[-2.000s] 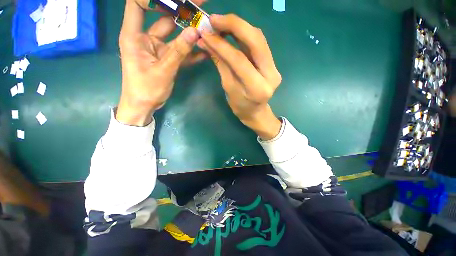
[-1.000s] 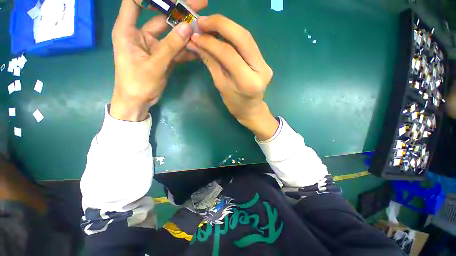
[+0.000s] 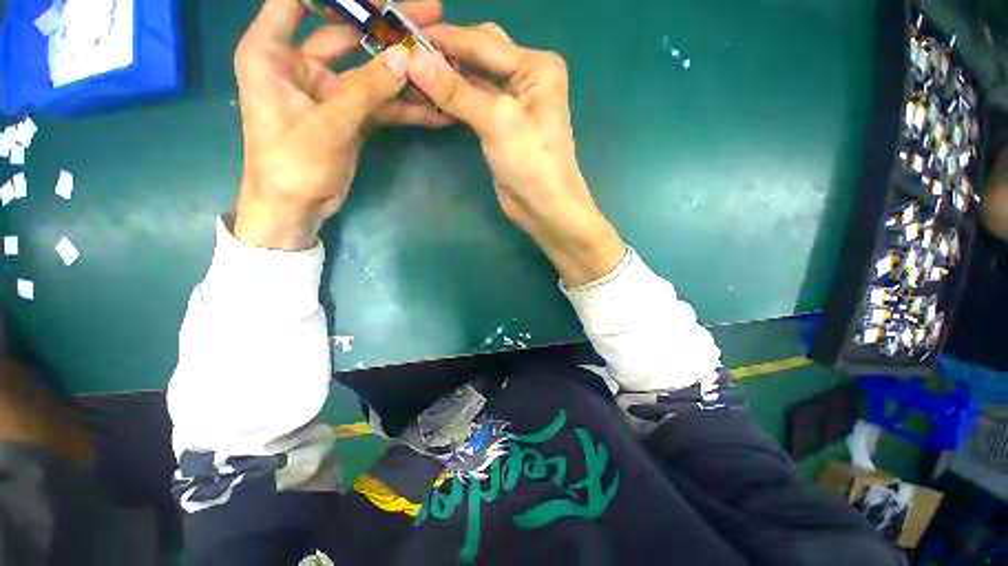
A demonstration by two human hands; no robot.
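Observation:
The device housing [image 3: 389,30] is a small clear-edged frame at the top centre, with orange film inside and a dark display strip [image 3: 352,9] sticking out at its upper left end. My left hand [image 3: 304,116] holds the housing from the left, its thumb on the near side. My right hand [image 3: 508,116] grips the housing's lower right end, its thumb tip beside the left thumb. Both hands are bare. The fingertips hide part of the housing.
A blue bin [image 3: 166,55] with white pieces stands at the upper left. Loose white pads [image 3: 67,251] lie below it. A black tray [image 3: 846,238] full of small units is at the right. Tiny scraps [image 3: 508,338] lie near the table edge. A person's arm shows at far left.
My right thumb has come over onto the housing beside my left thumb, and the white piece at the right fingertips no longer shows. Both hands sit slightly further left in the picture.

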